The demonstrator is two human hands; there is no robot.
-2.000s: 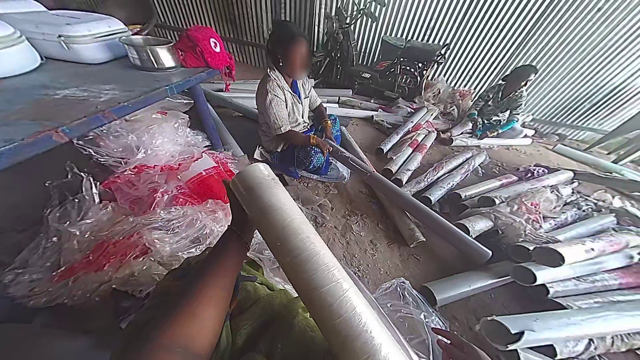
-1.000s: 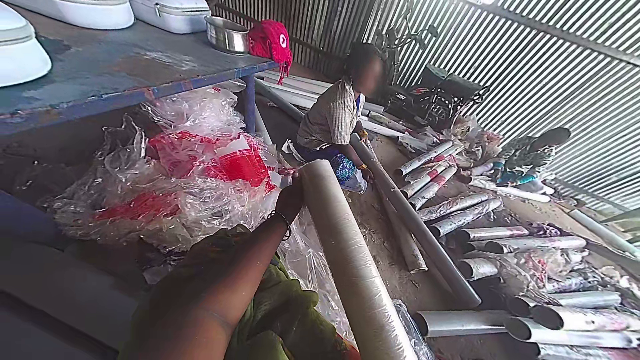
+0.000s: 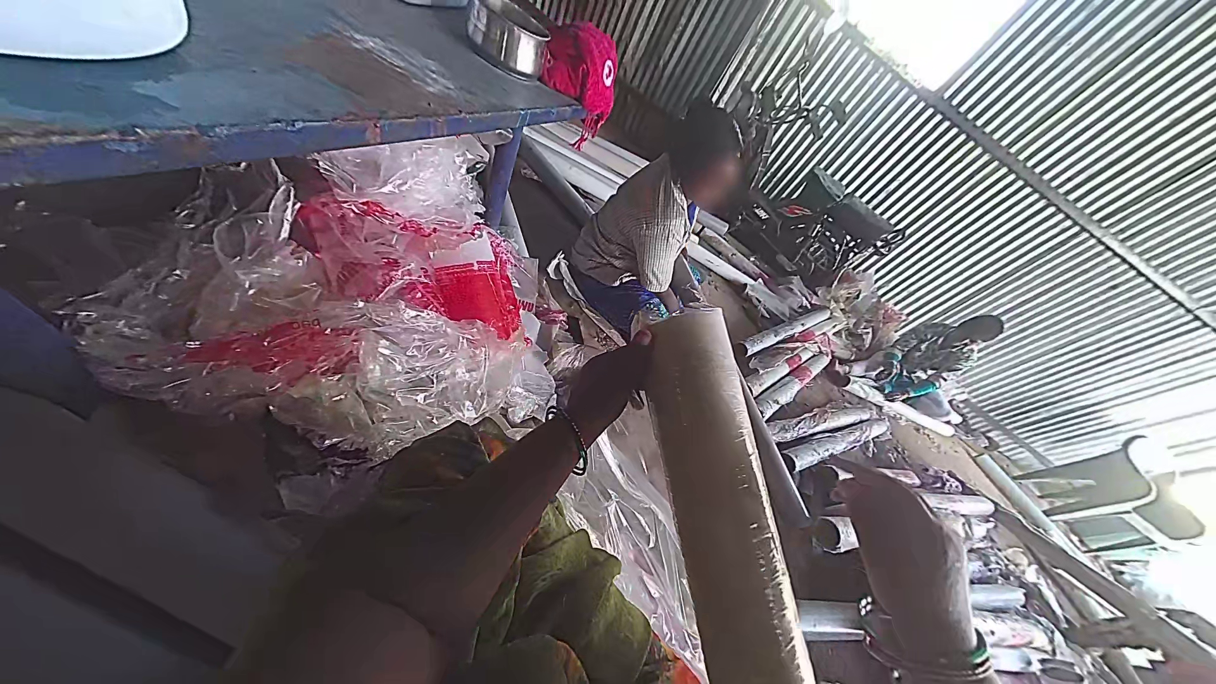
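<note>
A long roll wrapped in clear film slants from the middle of the view down to its lower edge. My left hand, with a bracelet at the wrist, grips the roll's upper left side near its far end. To the right of the roll my right hand is raised with bangles at the wrist, apart from the roll and holding nothing visible; its fingers are partly blurred. Crumpled clear and red plastic film lies to the left of my left hand. More clear film lies under the roll.
A blue metal table at the upper left bears a steel pot and a red bag. One person sits beyond the roll, another farther right. Wrapped tubes cover the floor on the right, and a motorcycle stands behind.
My right hand has come into view at the right of the roll. My left hand remains at the roll's upper end. The view has tilted and shifted.
</note>
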